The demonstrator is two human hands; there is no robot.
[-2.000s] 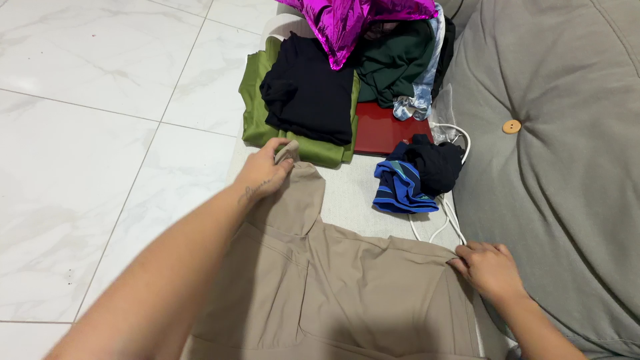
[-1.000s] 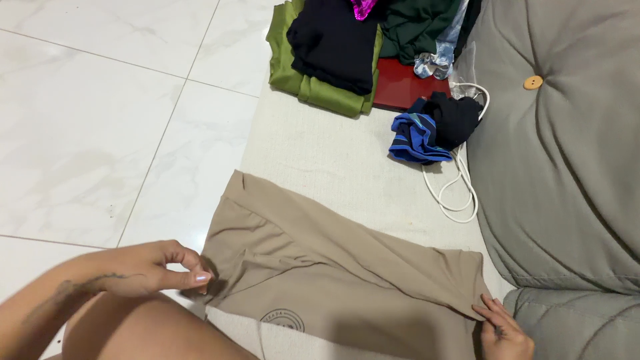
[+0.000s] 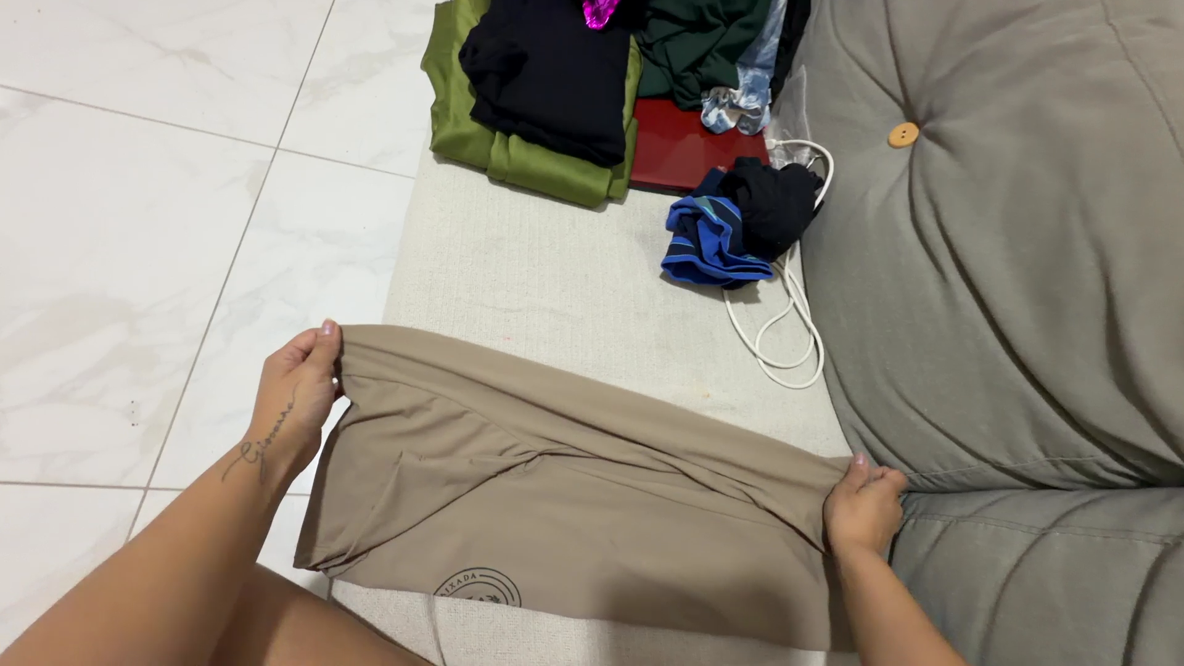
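A beige cloth garment [image 3: 592, 518] with a round dark print lies folded across the cream seat, its far edge stretched between both hands. My left hand [image 3: 301, 388] pinches its far left corner, at the seat's left edge. At the opposite end, beside the grey cushion, my right hand [image 3: 862, 507] grips the fabric's right corner. Creases run slantwise over the cloth between them. Part of the right end is hidden behind the fingers.
Farther up the cream seat [image 3: 518, 268] are a black folded garment [image 3: 555, 83] on green cloth [image 3: 555, 171], a dark red flat object [image 3: 694, 153], dark green cloth [image 3: 703, 46], a blue and black cloth bundle [image 3: 712, 240] and a white cable [image 3: 786, 347]. A tufted grey cushion [image 3: 999, 277] borders the right.
The beige garment, spread larger two seconds ago, is now folded into a narrower strip. My left hand, apart from the far corner one second ago, has moved up and taken hold of it.
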